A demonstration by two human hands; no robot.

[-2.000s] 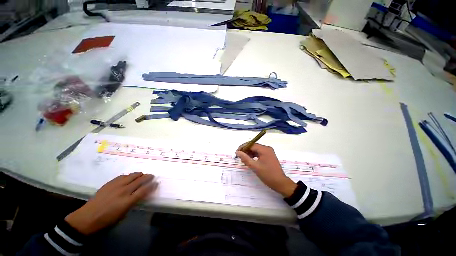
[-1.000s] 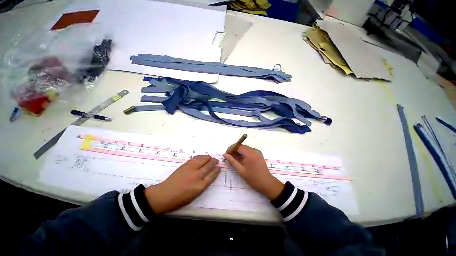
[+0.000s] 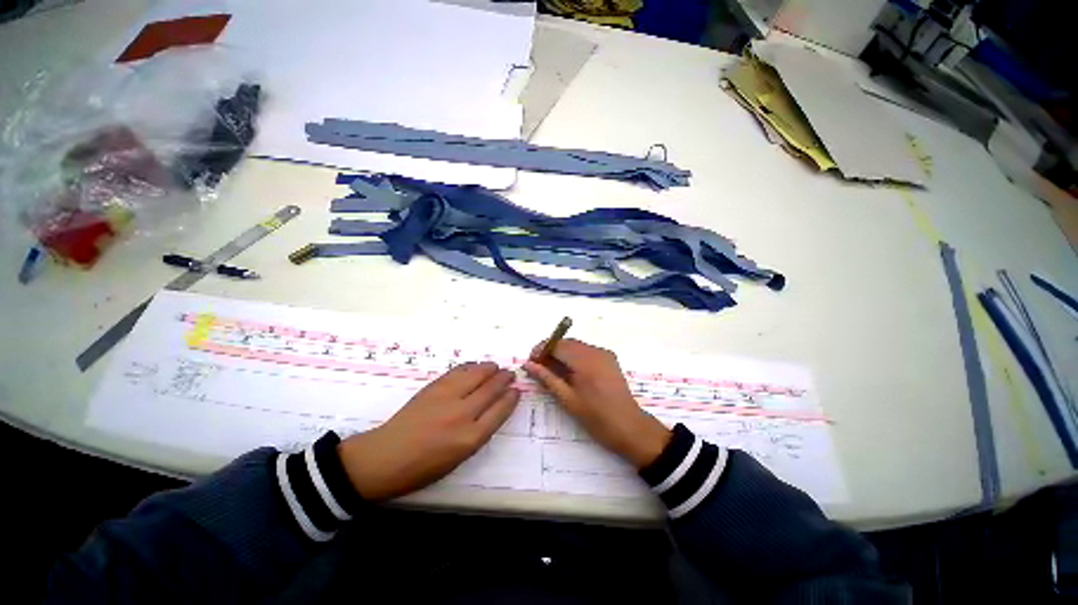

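A long white paper template (image 3: 296,390) with red parallel lines and small marks lies along the table's front edge. A yellow tape tab (image 3: 202,331) is at its left end. My right hand (image 3: 595,396) holds a short yellow-brown pencil (image 3: 553,339), its upper end pointing up; its tip is hidden by the fingers near the red lines. My left hand (image 3: 432,433) lies flat on the paper, fingers close to the right fingertips. Whether anything thin lies under the left fingers cannot be told.
Tangled blue strips (image 3: 532,242) lie behind the paper, a straight strip bundle (image 3: 485,151) beyond. A steel ruler (image 3: 242,242) with a pen (image 3: 210,267) and clear plastic bags (image 3: 118,154) are left. Card patterns (image 3: 828,124) are back right; a blue-grey strip (image 3: 969,366) is right.
My left hand has moved right along the paper to beside my right hand. My right hand, with the pencil, has shifted slightly left. The camera view has also shifted.
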